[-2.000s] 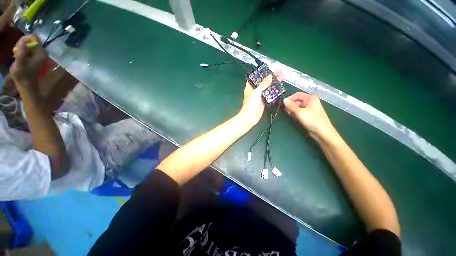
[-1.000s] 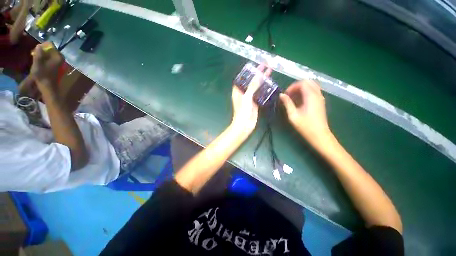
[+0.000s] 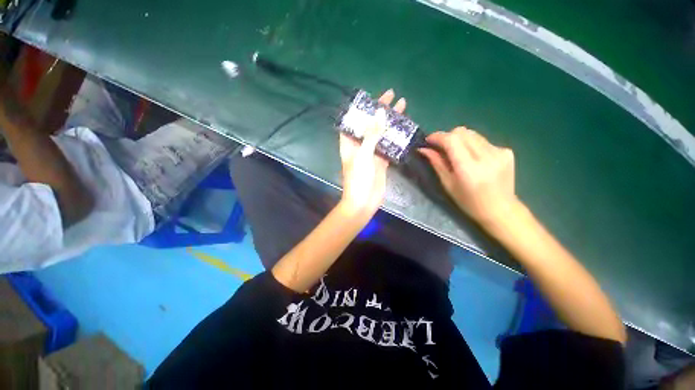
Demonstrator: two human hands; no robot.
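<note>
A dark circuit board module dotted with small white points is held above the green bench. My left hand is closed around its left part, with the thumb on top and fingertips showing past the far edge. My right hand is at the module's right end, thumb and forefinger pinched there; what lies between them is too small to tell, perhaps wire leads. Black wire leads run from the module's left end across the bench. One thin lead ends in a small white plug end at the bench edge.
The green bench has a pale scuffed metal strip on its far side. A loose white piece lies on the bench. At the left sits a person in a white shirt. Blue plastic stools stand on the blue floor.
The view has shifted, so the bench's near edge crosses higher. The module lies flatter, with leads spread to the left. The white plug ends that hung below it are no longer visible.
</note>
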